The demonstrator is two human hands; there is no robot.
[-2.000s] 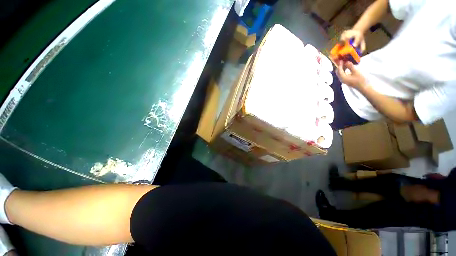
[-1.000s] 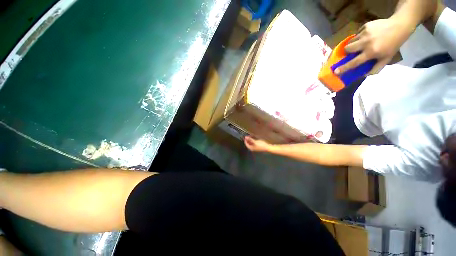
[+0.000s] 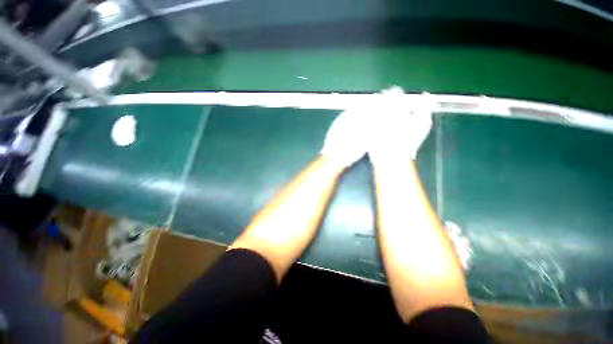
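Note:
My left hand (image 3: 346, 136) and my right hand (image 3: 402, 127), both in white gloves, lie together at the near side of the whitish conveyor side rail (image 3: 282, 101). They touch or overlap, and glare washes out the fingers, so I cannot tell whether they hold anything. Both forearms reach over the dark green bench top (image 3: 262, 154). A small white oval part (image 3: 124, 131) lies on the bench at the left, away from both hands.
The brighter green conveyor belt (image 3: 302, 74) runs beyond the rail. Blurred grey and white equipment (image 3: 101, 74) is at the upper left. Below the bench at the lower left is an open carton (image 3: 181, 269) beside pale loose pieces (image 3: 124, 248) and an orange item (image 3: 101, 314).
The view has swung from the right-hand side, with its coworker and carton of white housings, to the bench and belt ahead. Both my gloved hands are now in full view at the rail.

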